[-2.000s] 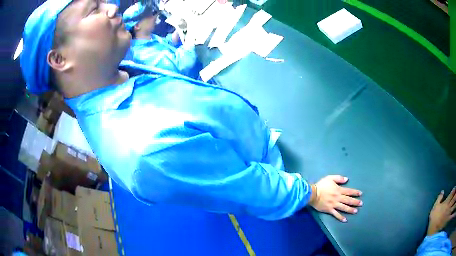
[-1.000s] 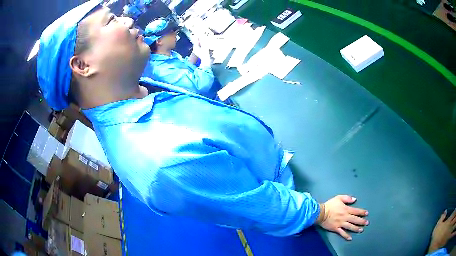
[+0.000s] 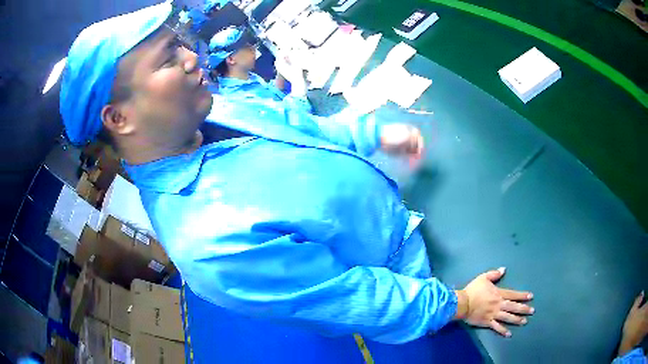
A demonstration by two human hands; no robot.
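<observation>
My left hand point(image 3: 634, 323) is at the far right edge, mostly cut off, resting on the green-topped table point(image 3: 561, 249). The visible part holds nothing. My right hand is not in view. A white product box point(image 3: 530, 74) lies on the dark green surface beyond the table's edge. A small white box with a black top point(image 3: 416, 24) lies further up. Loose flat white sheets point(image 3: 391, 79) are spread at the table's far end.
A person in blue smock and cap point(image 3: 284, 234) stands close at left, one hand flat on the table, the other raised and blurred. Another person point(image 3: 245, 60) is behind. Brown cartons point(image 3: 153, 309) are stacked at lower left. A bright green bar point(image 3: 540, 35) crosses the upper right.
The near person's other hand has come into view, raised over the table. The view has shifted, so less of my hand shows at the right edge.
</observation>
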